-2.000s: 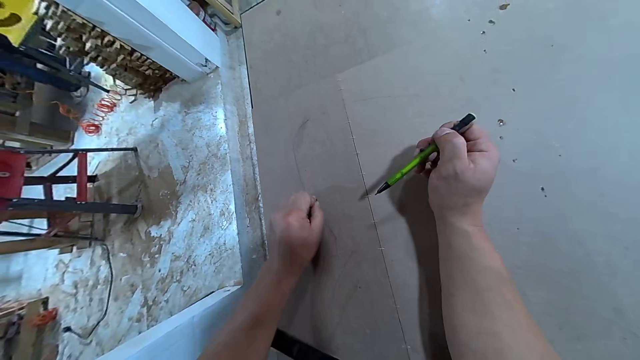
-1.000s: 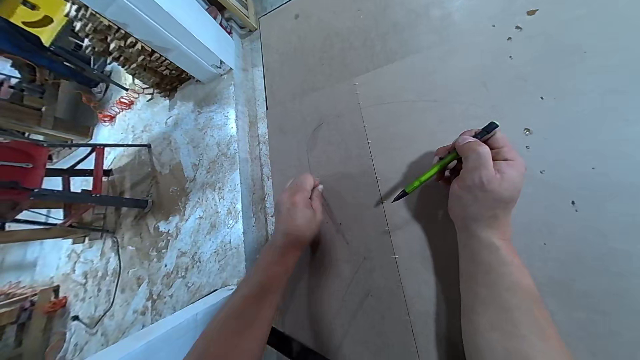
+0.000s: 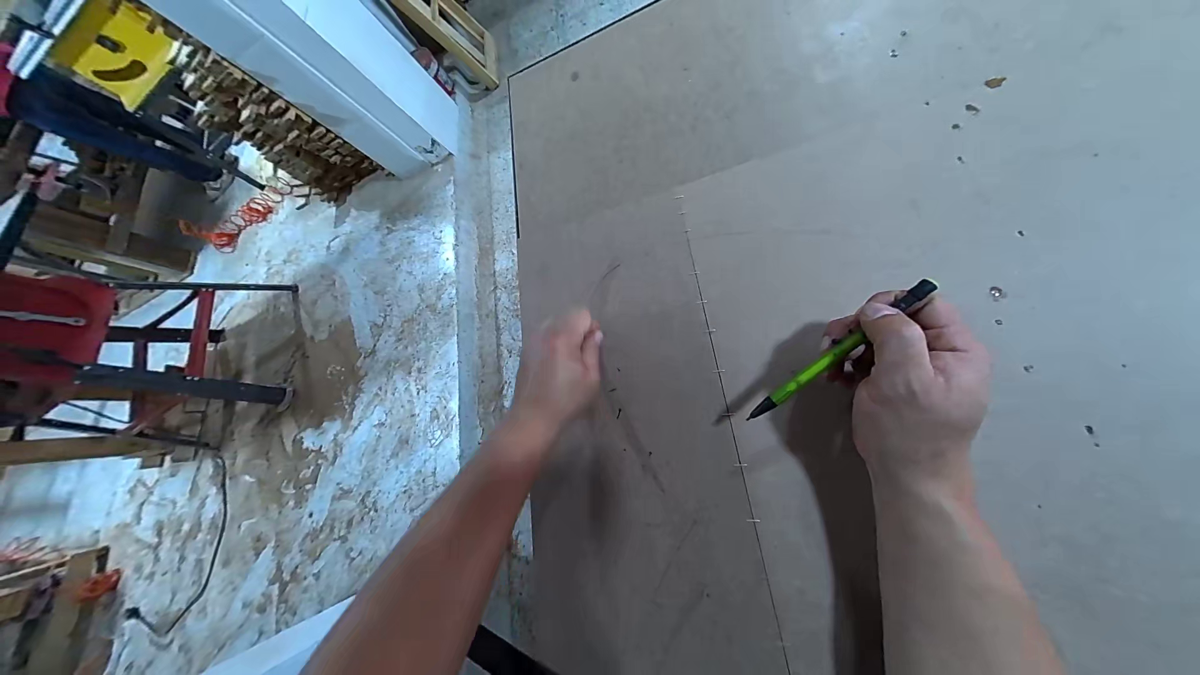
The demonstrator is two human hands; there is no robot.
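Observation:
A green and black mechanical pencil or marking pencil (image 3: 814, 371) is held in my right hand (image 3: 914, 375), its tip slightly right of a long thin line on the brown sheet board (image 3: 862, 178). Short tick marks cross that line at intervals. My left hand (image 3: 567, 361), somewhat blurred, is curled near the board's left edge, left of the line; whether something small is in its fingers cannot be told. Faint curved strokes and small dark marks show on the board beside it.
The stained floor (image 3: 394, 366) lies left of the board, with a red stand (image 3: 56, 319), a black cable (image 3: 223, 525) and an orange coiled hose (image 3: 246, 217). Stacked wood pieces (image 3: 281, 122) stand beside a white beam (image 3: 328, 70). Part of a person (image 3: 112, 131) shows at upper left.
My left hand has moved up along the board's left side. My right hand stays near the marked line with the pencil in it.

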